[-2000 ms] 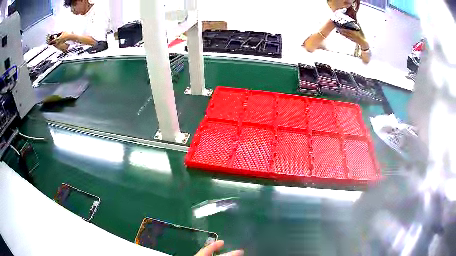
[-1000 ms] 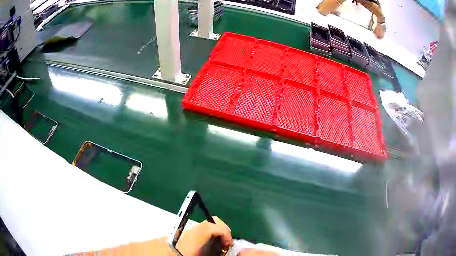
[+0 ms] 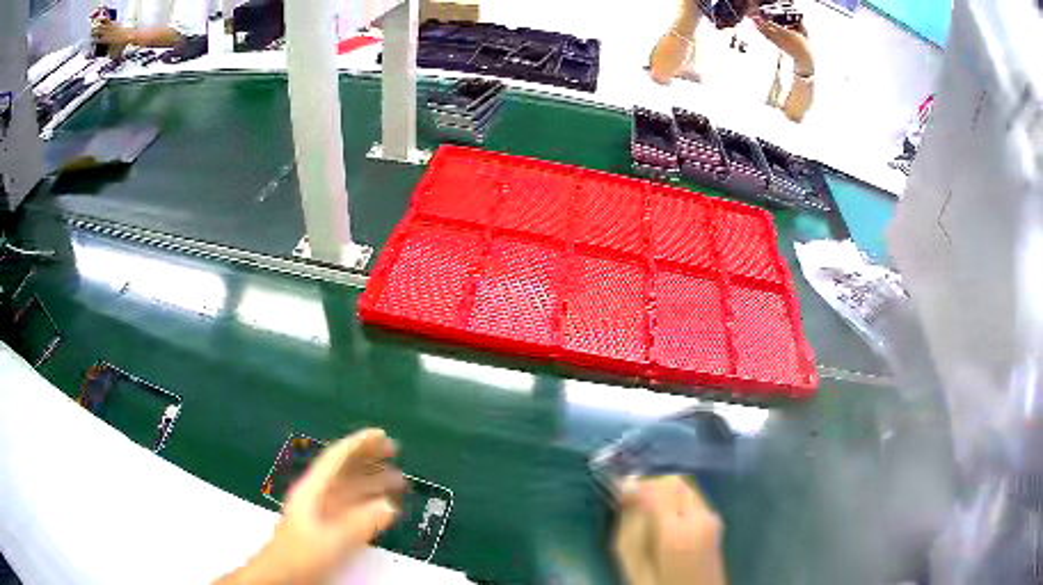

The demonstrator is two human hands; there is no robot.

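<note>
A phone middle frame (image 3: 431, 517) lies on the green surface at the lower centre-left, with an orange patch at its left end and white-silver details at its right end. My left hand (image 3: 343, 491) is blurred over the middle of this frame and hides part of it; whether it touches the frame cannot be told. My right hand (image 3: 667, 528) is at the lower centre-right, shut on a blurred phone frame (image 3: 610, 459) with a thin silver edge. A dark, blurred shape extends from it to the upper right.
More frames (image 3: 166, 425) lie at the left along the white worktop (image 3: 86, 491). A red tray (image 3: 560, 294) lies ahead, with black trays (image 3: 700, 155) beyond it. A post (image 3: 318, 137) stands left of it. A plastic bag (image 3: 852, 280) lies at right. People's arms (image 3: 677, 48) show opposite.
The view has shifted. A hand holding a frame showed at the bottom centre a second ago; now my right hand holds one further right, and my left hand is over a lying frame.
</note>
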